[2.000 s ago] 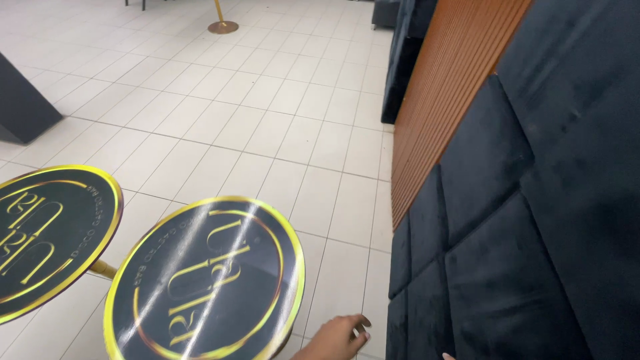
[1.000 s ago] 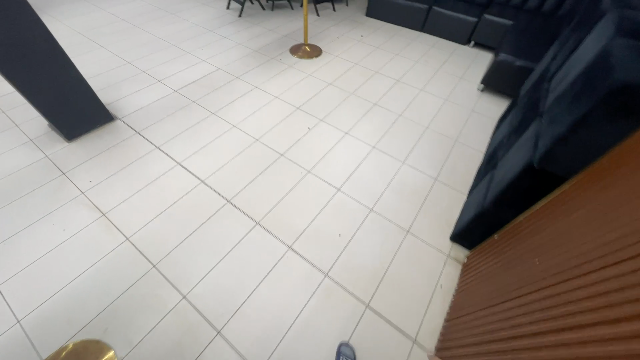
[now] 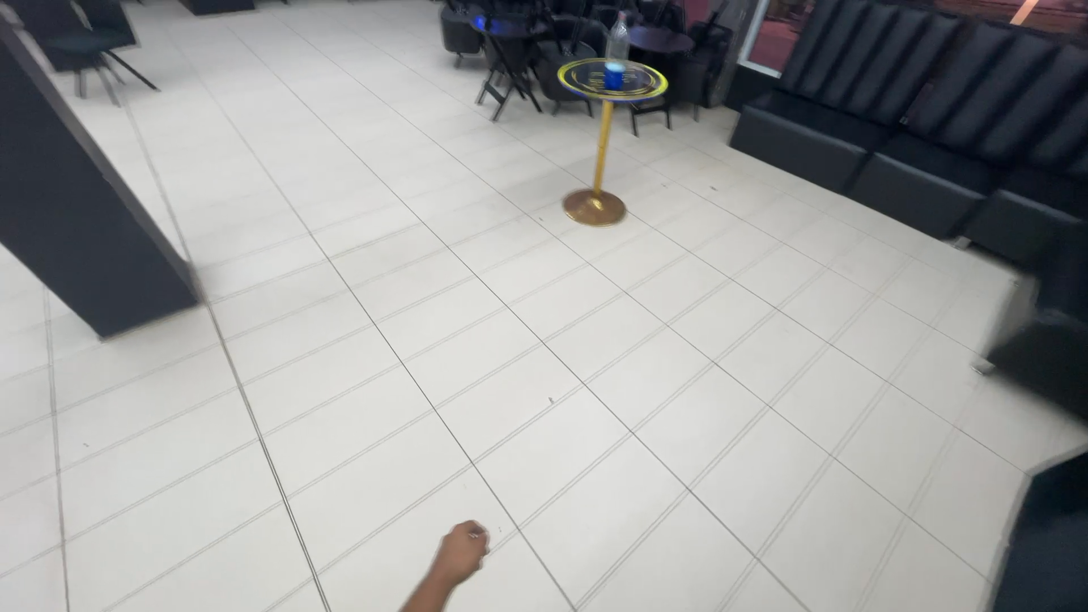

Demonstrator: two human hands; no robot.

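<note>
My left hand (image 3: 465,546) is at the bottom edge of the view, left of the middle, over the pale tiled floor (image 3: 510,374). Its fingers are curled in, and nothing shows in them; it is slightly blurred and touches nothing in view. My right hand is out of the picture. Far ahead stands a round pedestal table (image 3: 578,78) with a dark, yellow-rimmed top and a gold stem on a round base. On it are a clear bottle (image 3: 619,42) and a small blue object (image 3: 614,76) whose kind I cannot tell.
A dark slanted pillar (image 3: 93,195) rises at the left. Black padded bench seats (image 3: 918,191) line the right, with a dark corner of furniture (image 3: 1050,535) at the lower right. Dark chairs (image 3: 582,42) stand behind the table, and another chair (image 3: 81,38) is at the upper left.
The view has moved forward, past the two round tabletops and the wood-slatted panel seen earlier. The pedestal table now shows whole. My left hand, absent one second ago, is back in view.
</note>
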